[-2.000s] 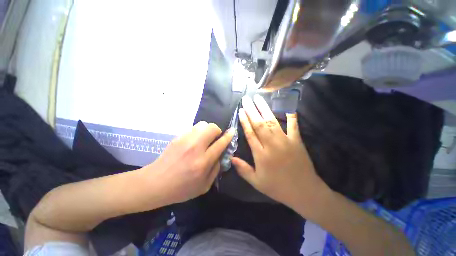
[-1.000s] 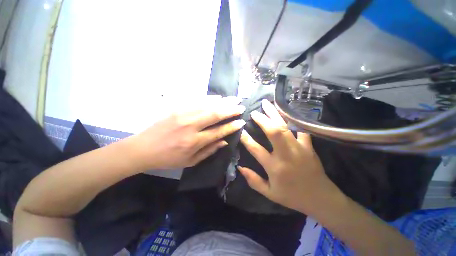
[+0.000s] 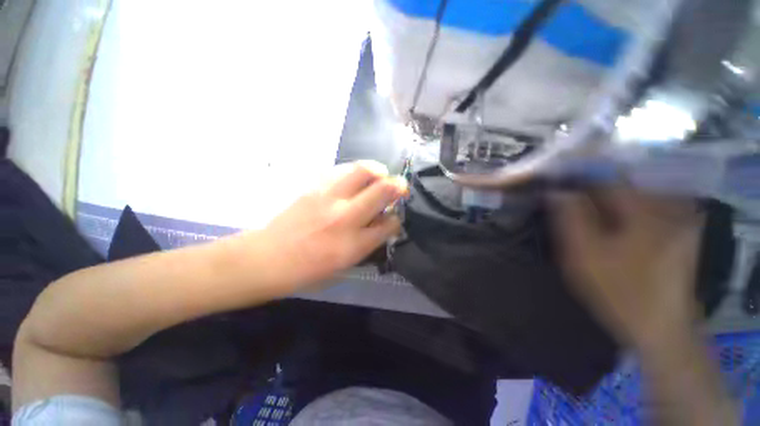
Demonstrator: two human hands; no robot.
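Note:
Black garment cloth (image 3: 508, 287) lies from the needle area toward the right and hangs over the table's front edge. My left hand (image 3: 333, 220) pinches the seam edge (image 3: 393, 245) just in front of the presser foot and needle (image 3: 421, 133). My right hand (image 3: 629, 250) is blurred, away to the right, over the black cloth and under the machine's chrome bar; its fingertips are partly hidden and its grip cannot be told. A dark pointed panel (image 3: 360, 108) lies left of the needle.
The white machine head (image 3: 500, 50) with a blue stripe overhangs at upper right. A ruler tape (image 3: 179, 235) runs along the white table's front edge. A blue basket (image 3: 567, 403) stands at lower right. Black cloth (image 3: 42, 225) is heaped at left.
My right hand has moved from beside the needle to the right. My left fingers have gone from flat to pinching the seam. The cloth right of the needle has shifted and folded.

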